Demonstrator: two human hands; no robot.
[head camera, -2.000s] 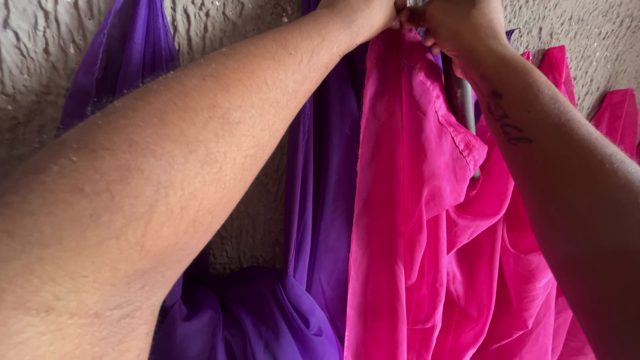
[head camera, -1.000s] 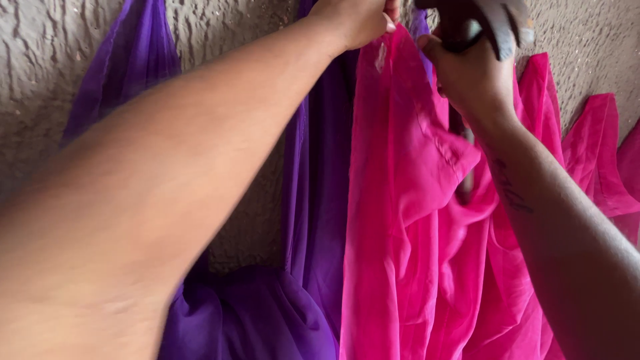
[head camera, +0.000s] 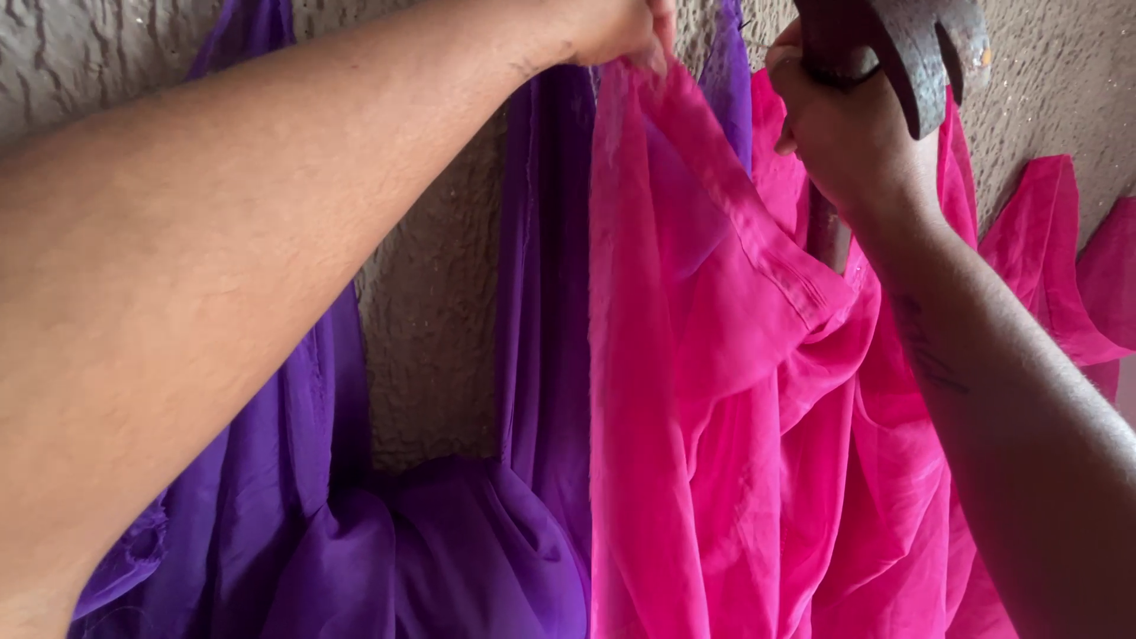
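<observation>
With its fingers at the top edge, my left hand (head camera: 626, 31) pinches a gathered corner of the pink sheer fabric (head camera: 737, 355). To its right, my right hand (head camera: 843, 124) is closed around a claw hammer (head camera: 923, 62), whose dark metal claw sticks out above the wrist and whose handle shows lower down, in front of the pink folds. Purple fabric (head camera: 546, 266) hangs behind and to the left of the pink cloth, and a purple peak rises between my hands. A small dark nail-like point (head camera: 745, 24) is near that peak.
A rough textured wall (head camera: 430, 355) stands behind the cloth. More pink fabric (head camera: 1034, 257) hangs in peaks on the right. Loose purple folds (head camera: 479, 550) bunch at the lower left and middle.
My right hand has moved apart from my left, and the hammer's head has come into sight. The pink corner has folded over, showing its hemmed edge.
</observation>
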